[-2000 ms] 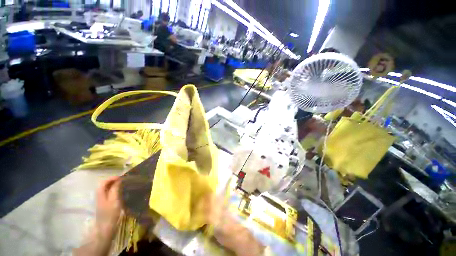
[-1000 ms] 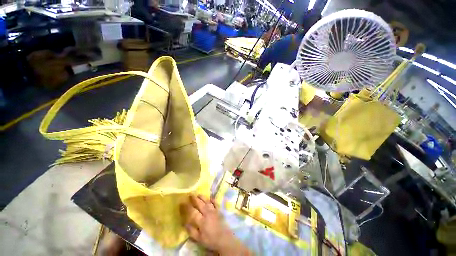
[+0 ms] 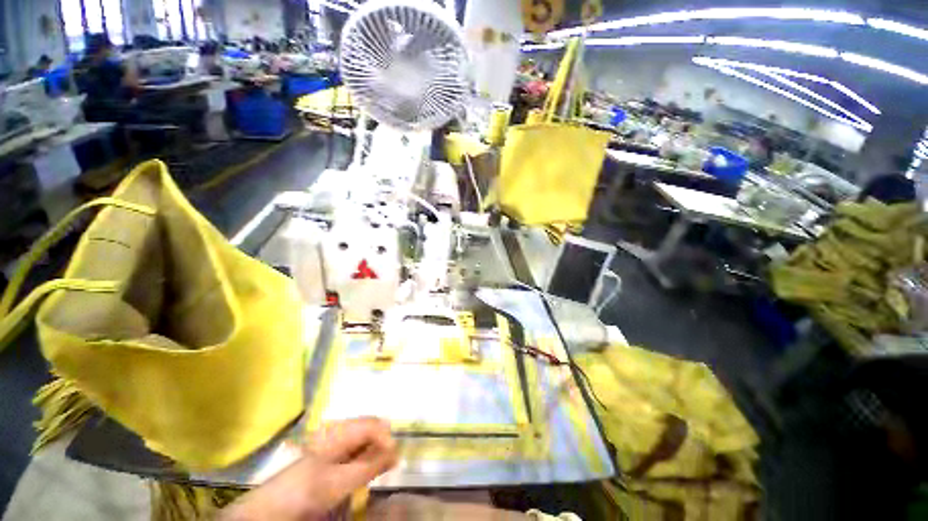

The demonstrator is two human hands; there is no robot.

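The yellow tote bag (image 3: pixel 259 346) stands on the left of the machine table, its tan inside open and a handle looping off to the left. My left hand (image 3: pixel 351 456) is over the front edge of the template plate (image 3: pixel 575 427), right of the bag, fingers curled. A thin yellow strip shows below it; whether it is gripped is unclear. What looks like my right hand (image 3: pixel 473 509) is low, blurred and cut off by the bottom edge. The metal clamp (image 3: pixel 427 341) sits under the white sewing machine head (image 3: pixel 361 275). Red-handled snips (image 3: pixel 537 353) lie right of the clamp.
A stack of yellow bags (image 3: pixel 667 407) lies right of the machine. A control panel (image 3: pixel 580 270) stands right behind. A fan (image 3: pixel 404 63) and a hanging yellow bag (image 3: pixel 552 173) are behind the head. Yellow strips (image 3: pixel 63 407) lie at the left.
The view has turned right, bringing the bag stack into sight. The tote bag has stayed on the left, turned somewhat. My right hand has left the bag's front and moved down to the bottom edge.
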